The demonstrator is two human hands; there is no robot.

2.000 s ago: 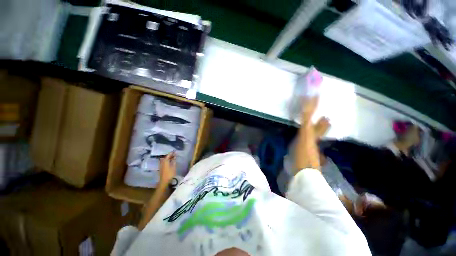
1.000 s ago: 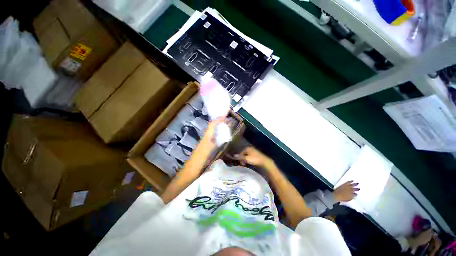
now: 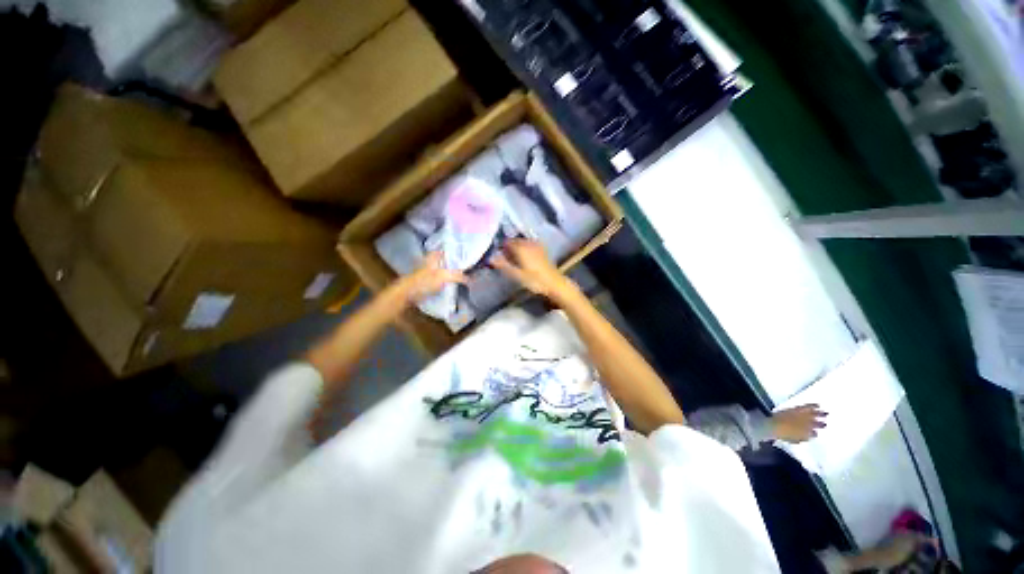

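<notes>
An open brown shipping carton (image 3: 362, 260) stands below the bench with pale bagged units (image 3: 567, 213) in it and dark cords between them. A bagged hair dryer (image 3: 474, 213) with a pink end lies tilted over these units, inside the carton. My left hand (image 3: 431, 279) grips the lower end of its bag. My right hand (image 3: 530, 267) is just right of the bag, fingers bent at a dark cord (image 3: 502, 251); blur hides whether they close on it.
Closed cartons (image 3: 348, 95) stand left of the open one. Black printed sheets (image 3: 612, 73) lie on the bench beyond it. Another person's hand (image 3: 797, 424) rests by a white sheet (image 3: 859, 392) on the bench at right. A shelf post (image 3: 921, 220) crosses the upper right.
The bagged hair dryer has moved from above the carton's bench-side edge down into the carton with my left hand. My right hand has moved in from the carton's edge to beside the bag.
</notes>
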